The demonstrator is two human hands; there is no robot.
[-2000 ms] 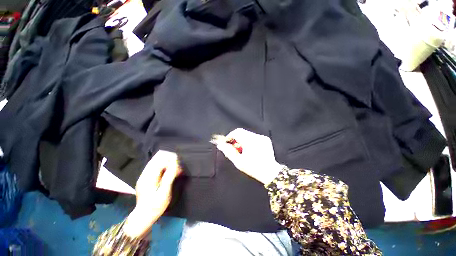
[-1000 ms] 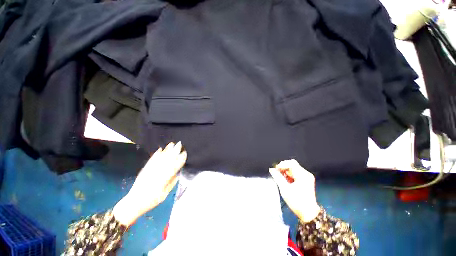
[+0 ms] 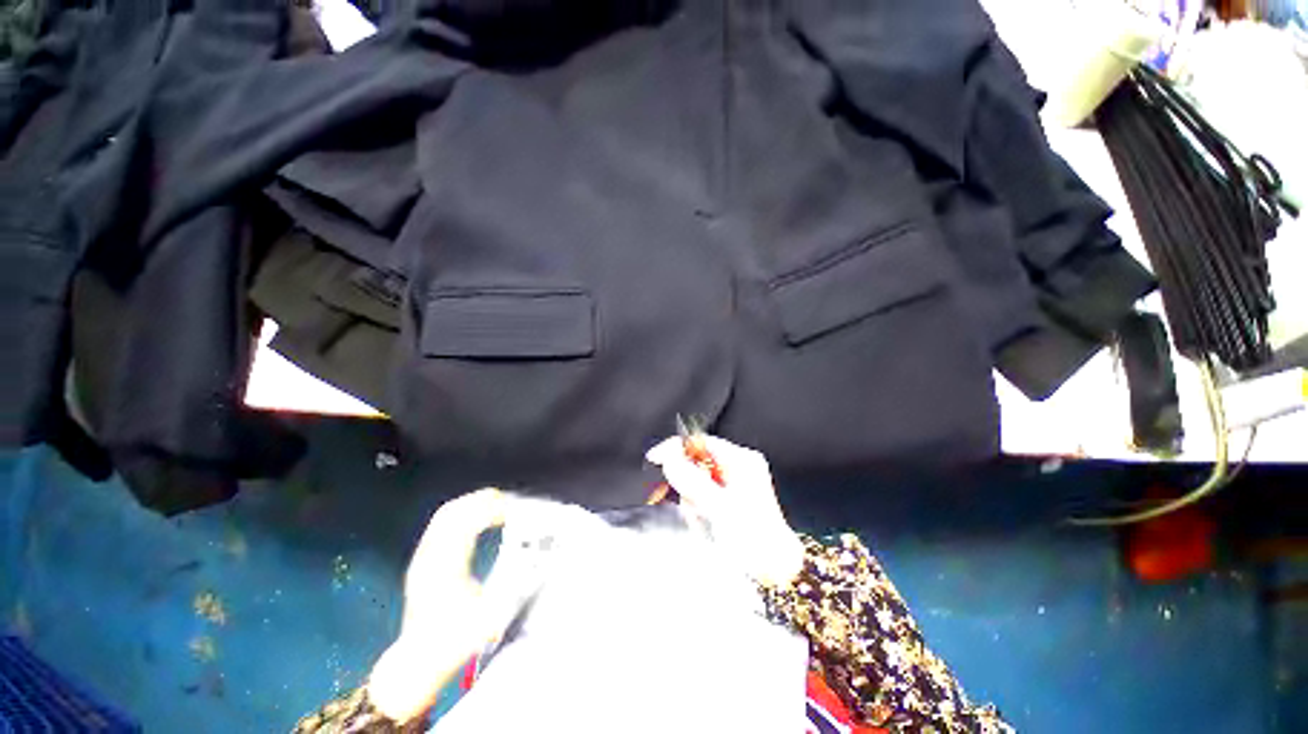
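Note:
A dark navy suit jacket (image 3: 646, 330) lies front up before me, a flap pocket on each side, its hem hanging over the table edge. My right hand (image 3: 732, 502) is closed around small red thread snips (image 3: 699, 456); their metal tips point up over the lower front. My left hand (image 3: 466, 581) is at the lower left, below the hem, fingers curled beside the overexposed pale apron (image 3: 631, 631). Glare hides its fingertips, so I cannot tell whether it pinches the hem.
More dark jackets (image 3: 172, 316) lie heaped at left. A bundle of black strips (image 3: 1183, 215) lies at right beside a cream object (image 3: 1105, 72). A pale cord (image 3: 1219, 445) hangs over the table's front edge. A red object (image 3: 1169, 545) is below; a blue crate (image 3: 50, 696) is lower left.
My right hand has moved left and slightly up, and the snips' tips now show. My left hand has gone lower, its fingers now curled. The jacket's front edge now shows more clearly.

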